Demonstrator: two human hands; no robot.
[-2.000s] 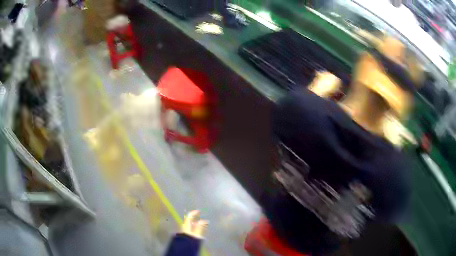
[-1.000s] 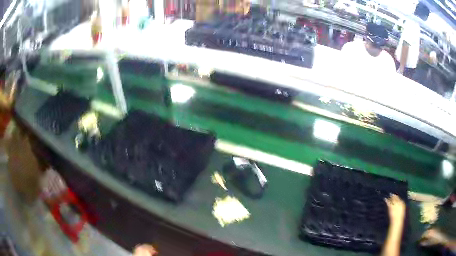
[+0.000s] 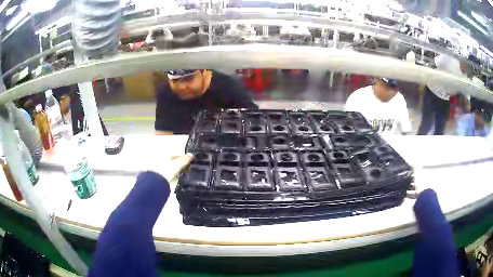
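A stack of glossy black blister trays (image 3: pixel 281 167) with rows of phone-sized pockets is at a white shelf (image 3: pixel 270 235). My left hand (image 3: pixel 175 165) is at the stack's left side, thumb side showing and the other fingers hidden. My right hand (image 3: pixel 412 184) is at the stack's right end, mostly hidden by the tray edge and my blue sleeve. Both hands hold the stack between them. I cannot tell whether its underside fully rests on the shelf.
A bottle with a green label (image 3: pixel 82 177) and a dark mouse-like object (image 3: pixel 114 144) stand left. A white post (image 3: pixel 46 216) rises at the left. Two people (image 3: pixel 202 100) face me across the shelf. A white rail crosses above. Green surface shows below.
The view has swung from the aisle and green line to the white shelf. Both my hands are now on a black tray stack; earlier only part of a hand showed low in the picture.
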